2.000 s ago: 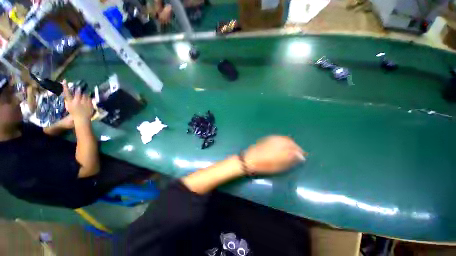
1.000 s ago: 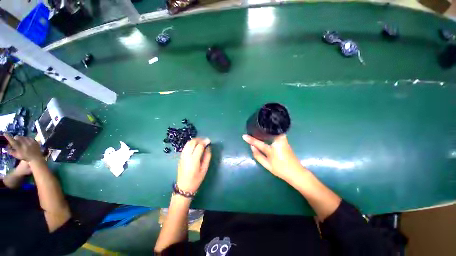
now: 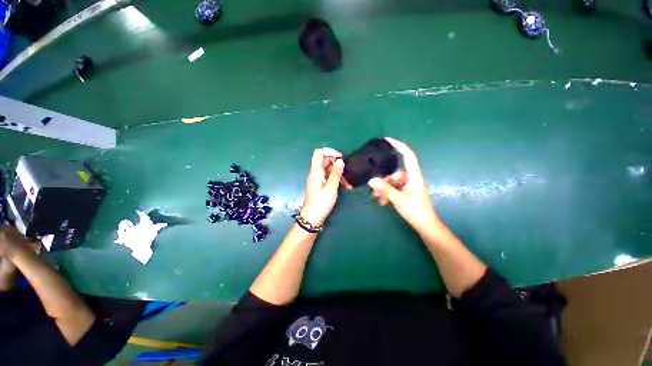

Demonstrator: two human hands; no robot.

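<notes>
A black cylindrical housing (image 3: 370,163) is held tilted above the green belt in front of me. My right hand (image 3: 406,187) grips it around its right side and underside. My left hand (image 3: 323,184), with a beaded bracelet, has its thumb and fingertips pinched together at the housing's left edge. Whether a small part is between those fingertips is too small to tell. A loose pile of glossy black small fittings (image 3: 239,201) lies on the belt left of my left hand.
A white crumpled scrap (image 3: 141,234) and a black-and-silver box (image 3: 58,202) are left. A neighbour's arm (image 3: 46,286) shows lower left. Another housing (image 3: 319,45) and silver-blue round pieces (image 3: 532,24) lie on the far lane. A brown carton (image 3: 608,311) is lower right.
The housing has tipped over from near upright and moved slightly left. My left hand has moved from beside the pile rightward to the housing. The camera view has shifted.
</notes>
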